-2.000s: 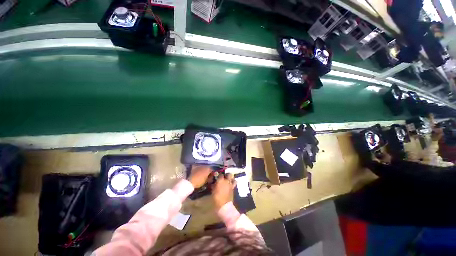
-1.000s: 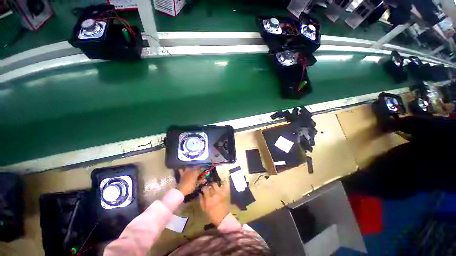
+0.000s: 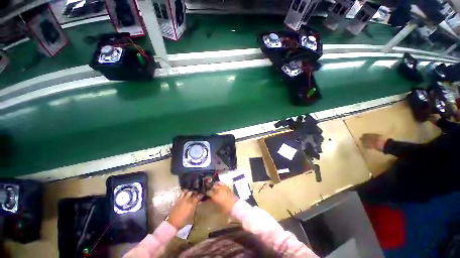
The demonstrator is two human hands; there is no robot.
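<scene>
A black speaker front panel (image 3: 222,153) lies driver side up in front of me, with its silver round driver (image 3: 196,154) at its left part. A black rear housing (image 3: 190,180) lies against its near edge, with a small green spot and red wire at its right. My left hand (image 3: 185,207) has its fingertips on the housing's near edge. My right hand (image 3: 221,195) is bent over the housing's near right corner. Whether the fingers pinch a small part is hidden. A white slip (image 3: 242,187) lies right of my right hand.
An open carton (image 3: 287,153) with black foam and a white label stands at the right, foam strips (image 3: 308,132) behind it. Another opened speaker (image 3: 127,209) lies at the left. The green conveyor (image 3: 126,118) runs behind. A grey carton (image 3: 338,221) is near my lap. Another person's hand (image 3: 372,141) rests at the right.
My left hand has moved from over the housing to its near edge. My right hand has moved up to the housing's right corner. Another person's hand has appeared on the bench.
</scene>
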